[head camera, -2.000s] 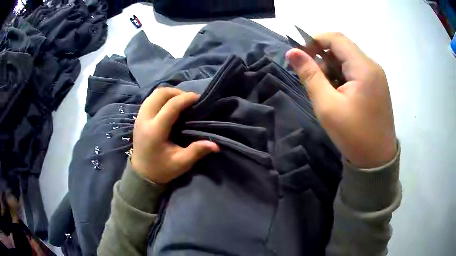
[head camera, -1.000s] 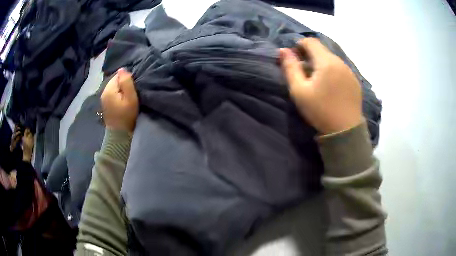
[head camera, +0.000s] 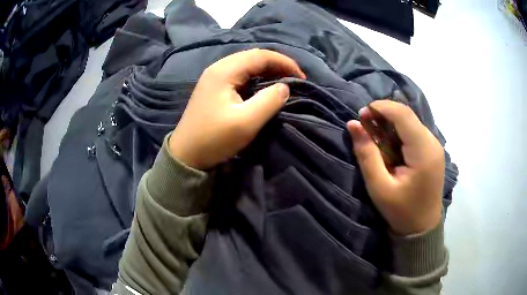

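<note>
A heap of dark grey jackets (head camera: 300, 242) lies in front of me, its layered folded edges fanned out between my hands. My left hand (head camera: 231, 109) is at the upper middle, thumb and fingers pinching the folded edges. My right hand (head camera: 401, 164) is at the right side of the folds. It is curled around thread snips (head camera: 384, 135), mostly hidden in the fist, and its fingertips are at the cloth. Small silvery ornaments (head camera: 101, 128) show on the grey cloth at the left.
The white table (head camera: 485, 173) shows at the right and in a strip at the left. Black garments (head camera: 370, 17) lie at the top right edge. A dark garment pile (head camera: 43, 63) is at the upper left. Part of another person (head camera: 10, 201) shows at the left edge.
My left hand has moved right and now pinches the folds near the middle. My right hand has moved lower. The cloth between them, earlier spread flat, now shows several fanned edges.
</note>
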